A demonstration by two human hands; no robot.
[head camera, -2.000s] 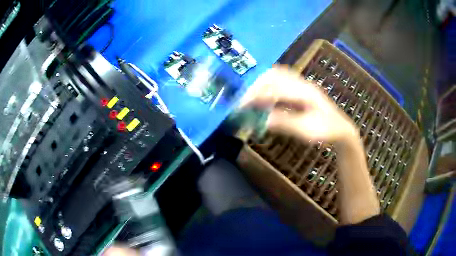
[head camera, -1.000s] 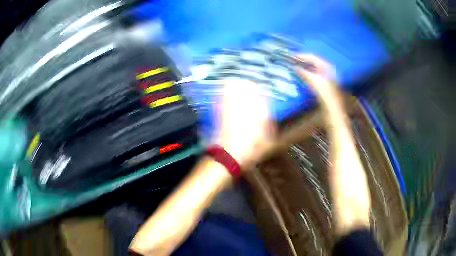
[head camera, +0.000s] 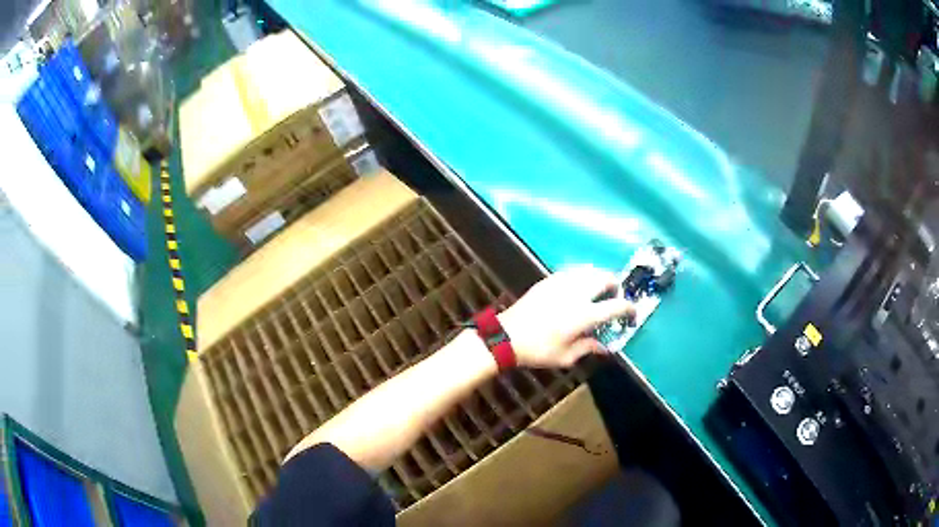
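Observation:
My left hand [head camera: 561, 314], with a red band on the wrist, reaches across an open brown carton [head camera: 525, 458] to the edge of the teal mat [head camera: 700, 360]. Its fingers and thumb close on a circuit board [head camera: 649, 280] with white, dark and blue parts. The fingers hide part of the board, and whether there is more than one cannot be told. Cardboard dividers [head camera: 340, 319] fill the carton, and no boards can be made out in their cells. My right hand is out of the picture.
The black test fixture [head camera: 767, 412] stands at the right, with a metal handle [head camera: 788, 293] on its near side. Closed cartons [head camera: 268, 113] stand behind the open one. Blue crates [head camera: 82, 144] and yellow-black floor tape [head camera: 175, 268] are at the left.
The view has swung left to a different open carton, with the fixture now at the right edge. My left hand has moved from the blue mat to this mat edge. My right hand has left the picture.

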